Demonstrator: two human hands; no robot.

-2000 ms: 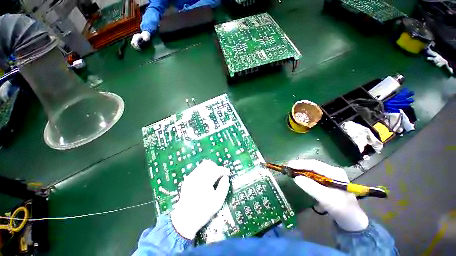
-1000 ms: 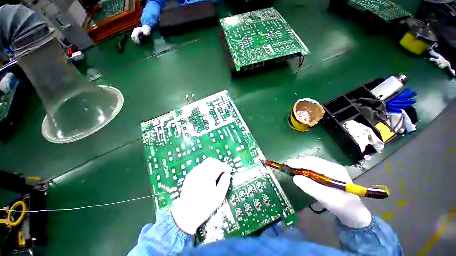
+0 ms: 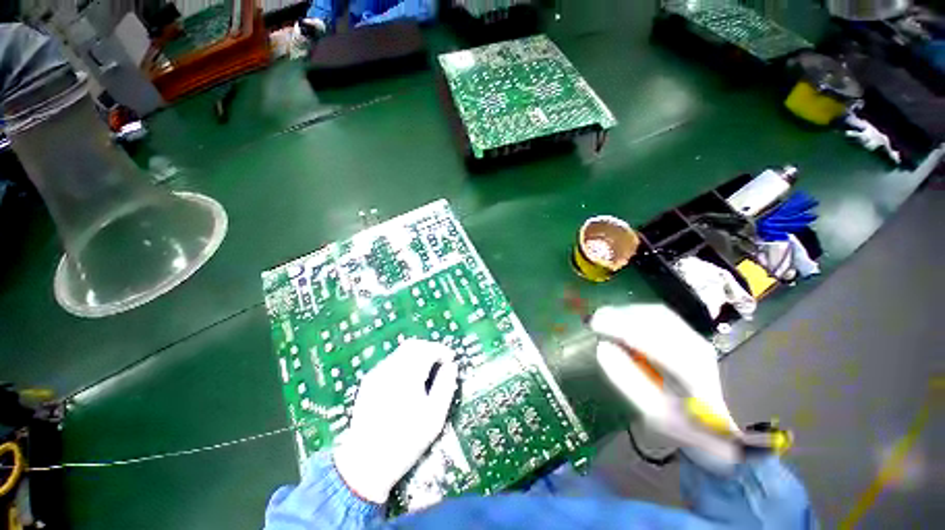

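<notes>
A large green printed circuit board (image 3: 363, 331) lies on the bench before me. My gloved left hand (image 3: 399, 414) rests on its lower left part, fingers curled; a thin pale solder wire (image 3: 176, 455) runs from the left towards it. I cannot see the wire's end inside the hand. My gloved right hand (image 3: 663, 373), blurred, is right of the board, closed on the soldering iron (image 3: 710, 414) with its yellow and black handle. The iron's tip is blurred, off the board's right edge, near the round yellow tip-cleaning pot (image 3: 603, 248).
A divided black tool tray (image 3: 663, 230) holds white cloth and a blue bundle at right. A clear fume funnel (image 3: 145, 254) stands at left. Another circuit board (image 3: 523, 93) lies beyond. A person's blue sleeve (image 3: 378, 10) shows at the top.
My right hand has lifted the iron's tip away from the board's right edge, towards the pot. My left hand stays on the board. The whole view has shifted slightly.
</notes>
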